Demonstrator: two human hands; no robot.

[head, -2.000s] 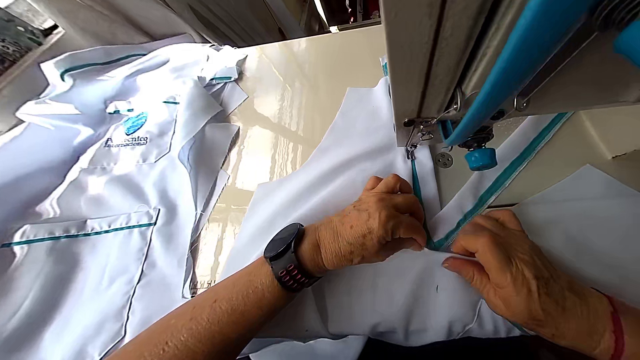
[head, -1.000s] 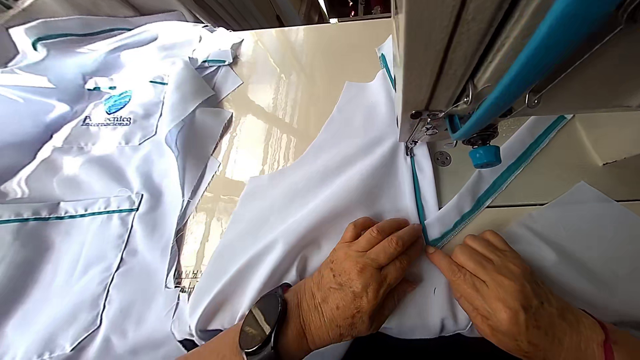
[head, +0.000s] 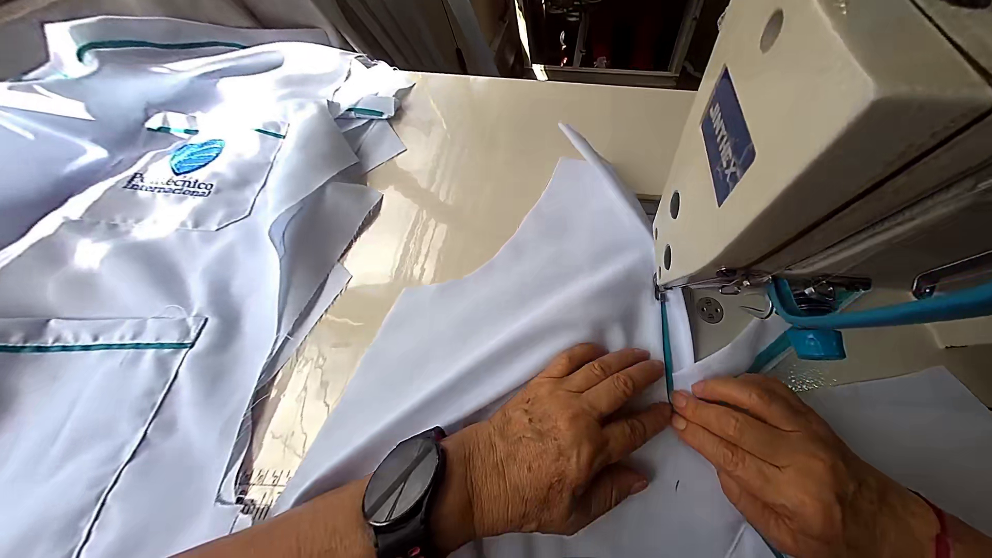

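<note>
A white fabric panel with teal piping along one edge lies under the needle area of a sewing machine. My left hand, with a black watch on its wrist, rests spread on the panel just left of the piping, fingertips beside it. My right hand presses or pinches the fabric edge at the piping, right of my left fingertips; whether cloth is between its fingers is partly hidden. A folded white strip with teal edging runs up and right from my right hand, beneath the machine.
A white garment with teal-trimmed pockets and an embroidered emblem covers the left of the glossy table. A blue part hangs by the machine head. Another white cloth lies at right. Ruler-like markings show at lower left.
More of the panel has passed up behind the needle area, its top edge now farther back. My left hand has flattened out since the earliest frame. The view has shifted noticeably.
</note>
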